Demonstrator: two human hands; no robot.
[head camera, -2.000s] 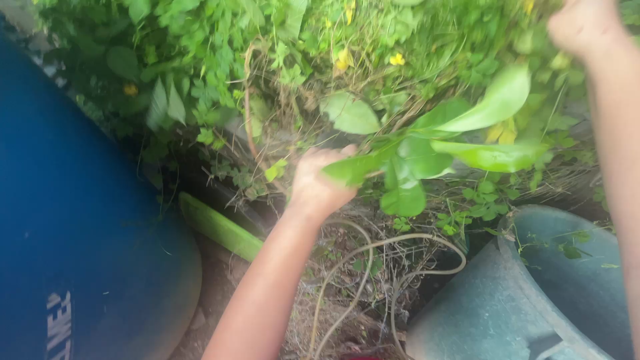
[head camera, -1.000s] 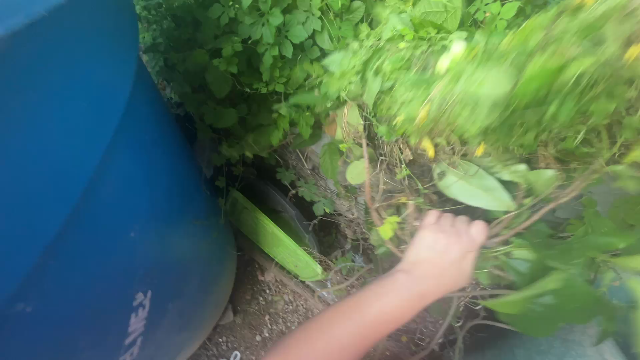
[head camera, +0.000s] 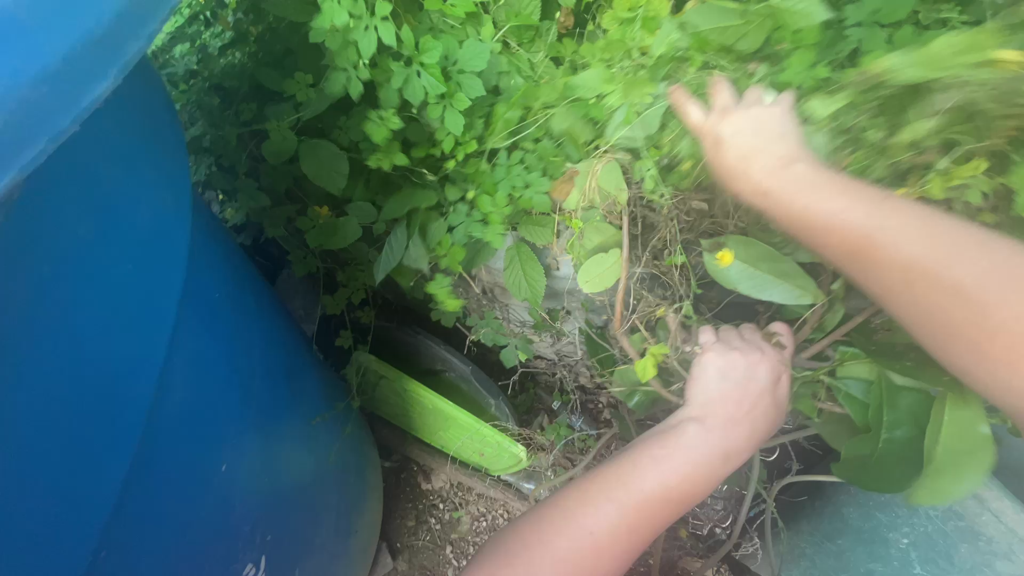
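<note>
My left hand (head camera: 740, 380) is closed around woody plant stems (head camera: 840, 334) low in the middle right, its fingers wrapped over them. Large glossy leaves (head camera: 892, 436) hang from the stems to its right, and one broad leaf (head camera: 760, 270) with a small yellow flower (head camera: 724, 258) lies just above it. Higher up, my right hand (head camera: 744, 136) reaches into the leafy vines (head camera: 632, 96) with its fingers spread; it is slightly blurred, and nothing shows held in it. A thin brown stem (head camera: 622, 272) rises left of my left hand.
A big blue plastic barrel (head camera: 240, 384) fills the left side. A lime-green plastic piece (head camera: 440, 416) leans beside a dark round rim (head camera: 472, 376). Gritty soil (head camera: 448, 512) lies below. A grey-green tub (head camera: 904, 532) stands at the lower right, and dense foliage covers the back.
My right hand, out of view one second ago, is now over the vines. My left hand stays closed on the stems. The view has shifted left since two seconds ago.
</note>
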